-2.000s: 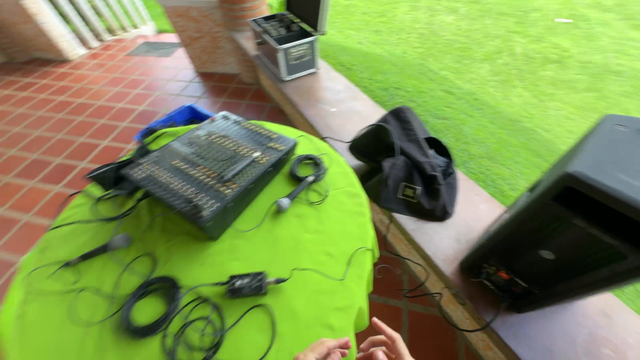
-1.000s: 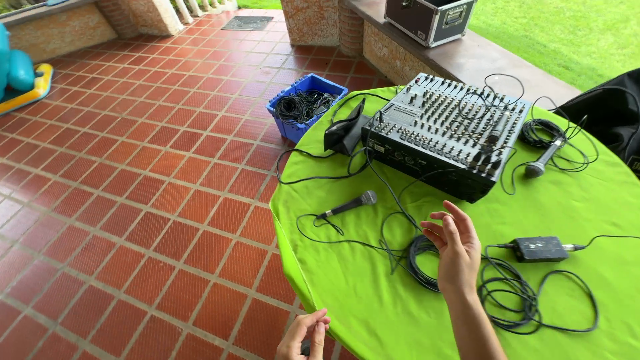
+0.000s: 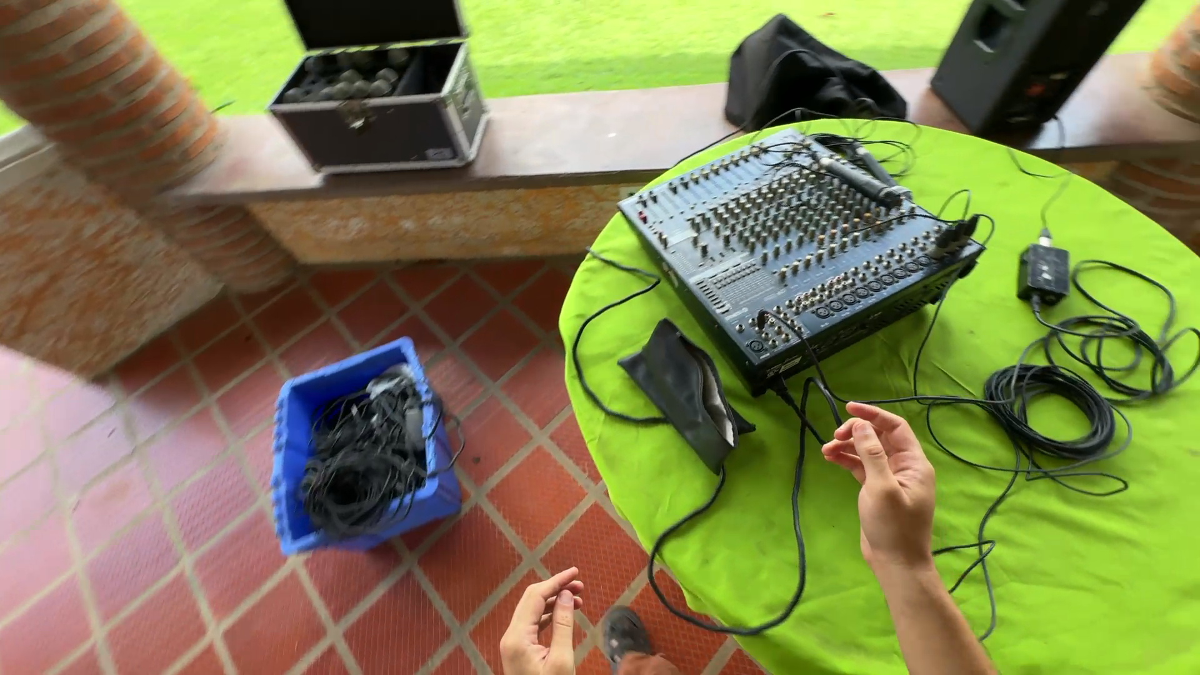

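My right hand is raised over the green tablecloth, fingers loosely curled and holding nothing, near the cables at the front corner of the audio mixing console. Low in the view, my left hand hovers empty above the floor, left of the table, its fingers slightly apart. A black zippered pouch lies beside the console. A microphone rests on the console's far right part. To the right are a small black box with a cable plugged in and a coiled black cable.
A blue plastic crate full of cables stands on the tiled floor. On the low wall are an open flight case holding microphones, a black fabric bag and a black loudspeaker. A brick column rises at left.
The view has swung and shifted, bringing the blue crate and flight case closer to the middle. Both hands show more fully than two seconds ago; neither has taken hold of anything.
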